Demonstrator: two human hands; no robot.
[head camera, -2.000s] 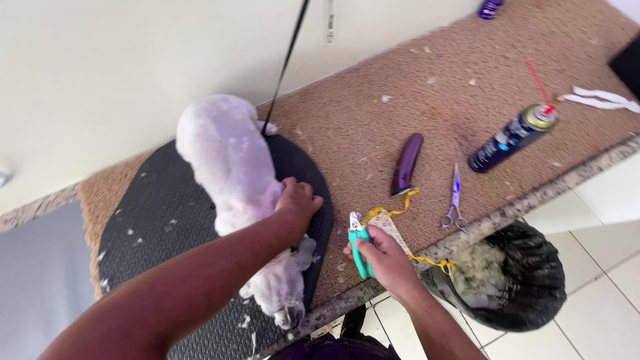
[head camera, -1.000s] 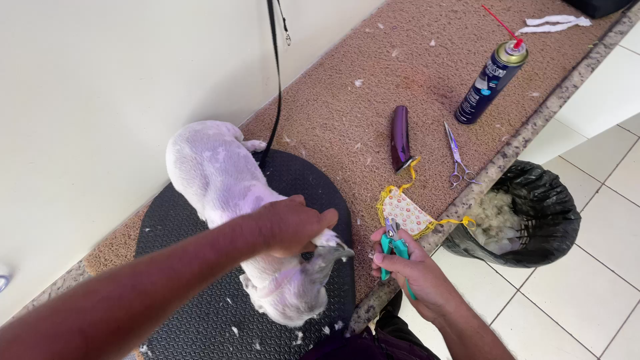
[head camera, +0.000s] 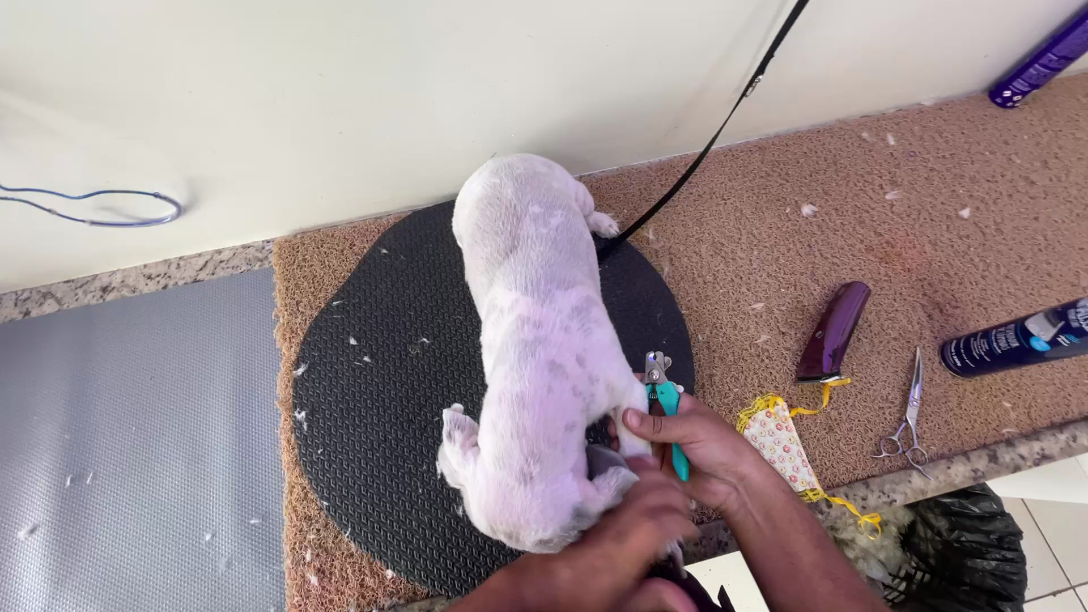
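A short-haired white dog with grey patches is on a round black rubber mat, its head toward me. My right hand holds teal-handled nail clippers, their metal jaws pointing away from me, and its thumb presses on the dog's foreleg. My left hand is blurred at the dog's head, close to its ear; its fingers are partly hidden, so its grip is unclear. A black leash runs up from the mat beside the dog.
On the brown looped mat at right are a purple trimmer, scissors, a patterned bandana with yellow ribbon and a spray can. A lined bin stands below the granite edge. A purple can lies farther back.
My right hand has brought the clippers from beside the bandana to the dog's foreleg. My left hand has shifted nearer to me, by the dog's head. The view has swung left.
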